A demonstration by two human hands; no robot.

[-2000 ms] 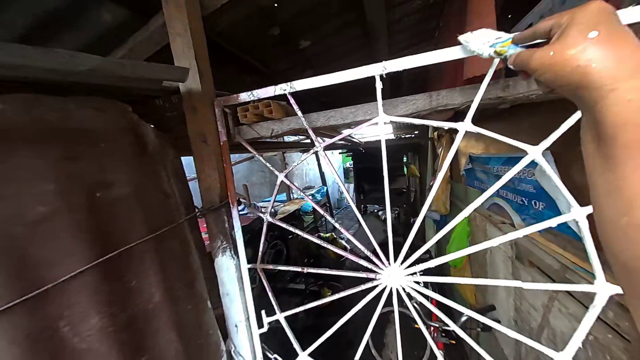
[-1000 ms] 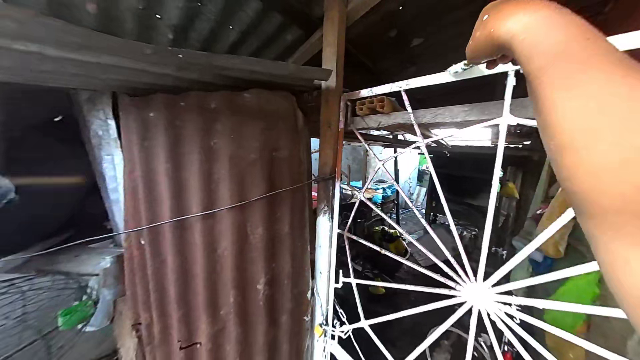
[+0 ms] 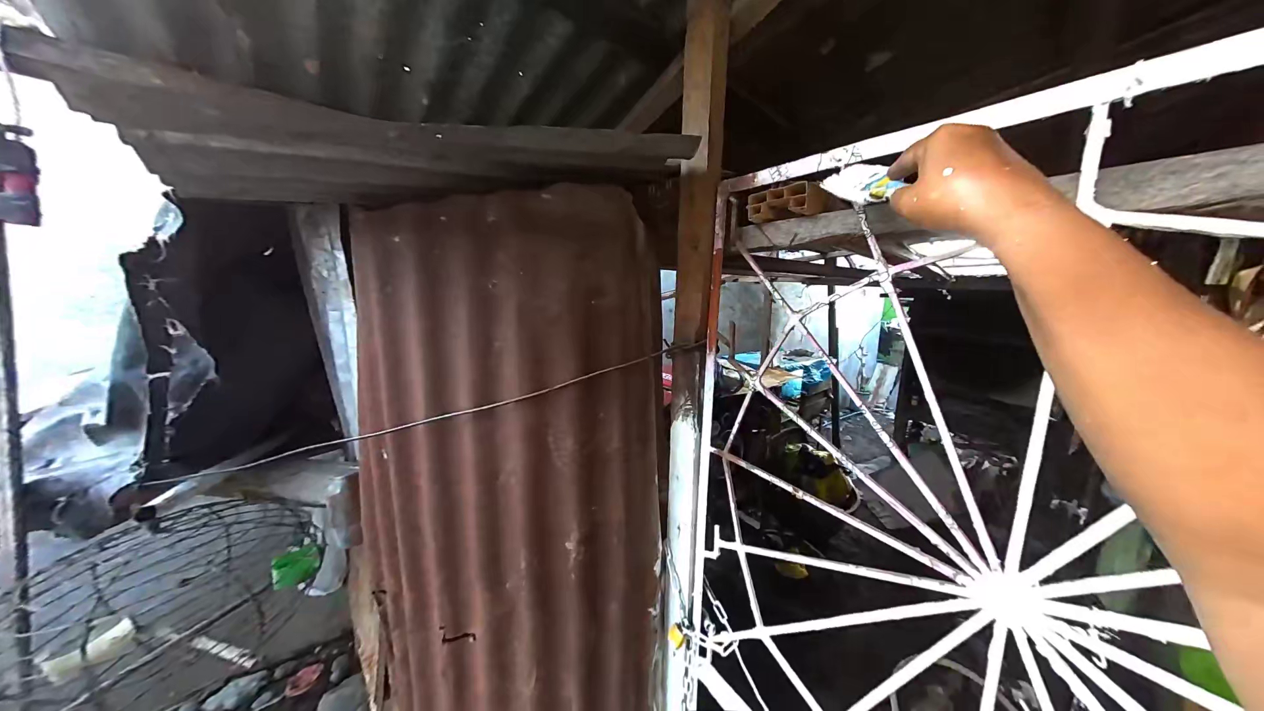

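Note:
My right hand grips a small paintbrush whose bristles are loaded with white paint. The bristles lie at the top bar of a metal gate, near its upper left corner. White specks dot the hand. Thin bars fan out from a white hub in a web pattern. Most of the gate is white, while the upper left bars and the left upright still show reddish-brown patches. My left hand is out of view.
Left of the gate stand a wooden post and a rusty corrugated sheet, crossed by a thin wire. A chain with a brass padlock hangs low by the post. A hollow brick rests on a beam behind the gate.
My right hand has moved left along the top bar with the brush, toward the gate's upper left corner. The view has swung left.

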